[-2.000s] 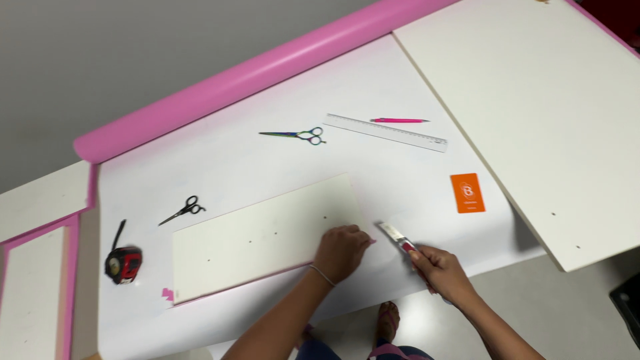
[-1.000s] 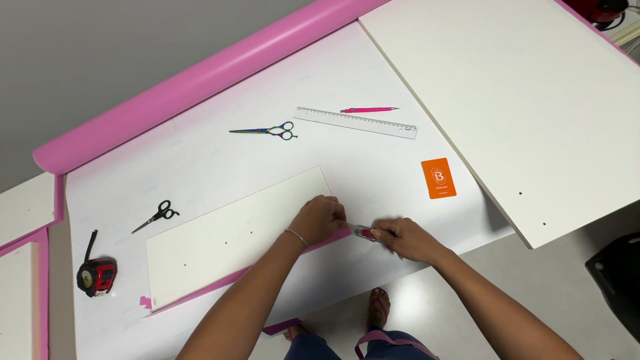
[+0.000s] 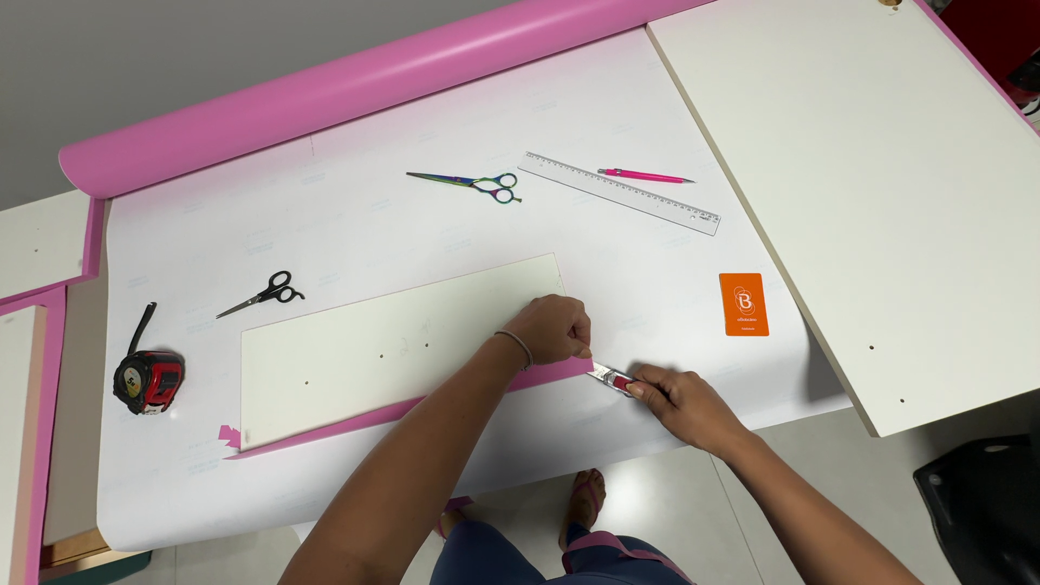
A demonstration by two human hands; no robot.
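Observation:
A white rectangular board (image 3: 349,349) with small holes lies on the white backing of a roll of pink adhesive film (image 3: 390,77). Pink film (image 3: 540,375) shows along the board's near long edge, with small pink scraps at its left corner. My left hand (image 3: 556,329) rests at the board's right end, thumb and finger pinching the pink film at the corner. Just right of it, my right hand (image 3: 678,406) grips a utility knife (image 3: 615,379), its blade touching or very near the film's end.
Rainbow-coloured scissors (image 3: 471,183), a clear ruler (image 3: 621,195) and a pink mechanical pencil (image 3: 650,176) lie beyond the board. Black scissors (image 3: 264,294) and a red tape measure (image 3: 150,380) are at left, an orange card (image 3: 743,305) at right. A large white panel (image 3: 877,203) covers the right side.
Two seconds ago the knife was held apart from the board, right of my left hand. It has come to the board's right corner, and my left hand still works at that corner.

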